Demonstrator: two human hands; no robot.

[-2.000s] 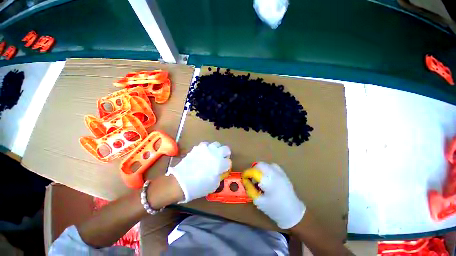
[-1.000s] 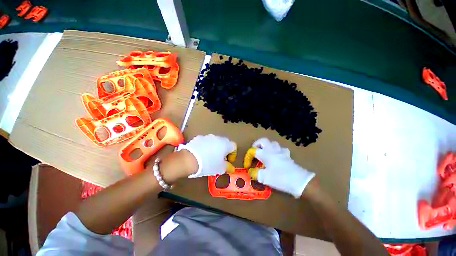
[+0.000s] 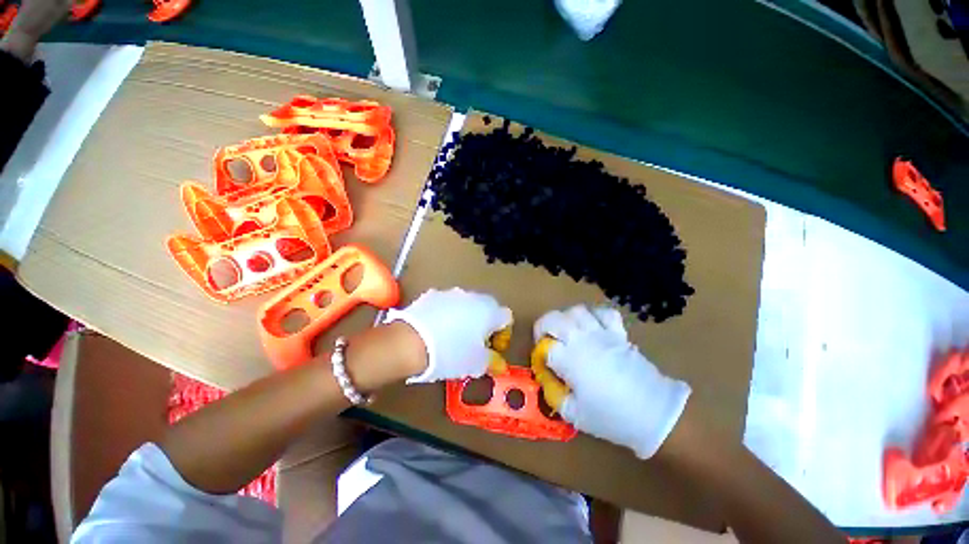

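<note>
An orange controller shell (image 3: 514, 400) lies on the brown cardboard work mat (image 3: 718, 266) close in front of me, openings facing up. My left hand (image 3: 452, 336), in a white glove with yellow fingertips, holds its upper left edge. My right hand (image 3: 614, 379), gloved the same way, has curled fingers on its right end and covers that part. Any pad between the fingertips is too small or hidden to tell. The pile of black pads (image 3: 563, 218) lies beyond my hands on the mat.
Several orange shells (image 3: 253, 260) overlap on the cardboard side sheet (image 3: 106, 213) at left. More lie on the right bench end (image 3: 935, 457). The green belt (image 3: 680, 96) carries a shell and a whitish lump (image 3: 587, 15). Another person's hand (image 3: 32, 23) is at upper left.
My right hand has moved from above the shell's upper edge down onto its right end. The shell is slightly tilted. Another person's hand and sleeve have come into view at upper left.
</note>
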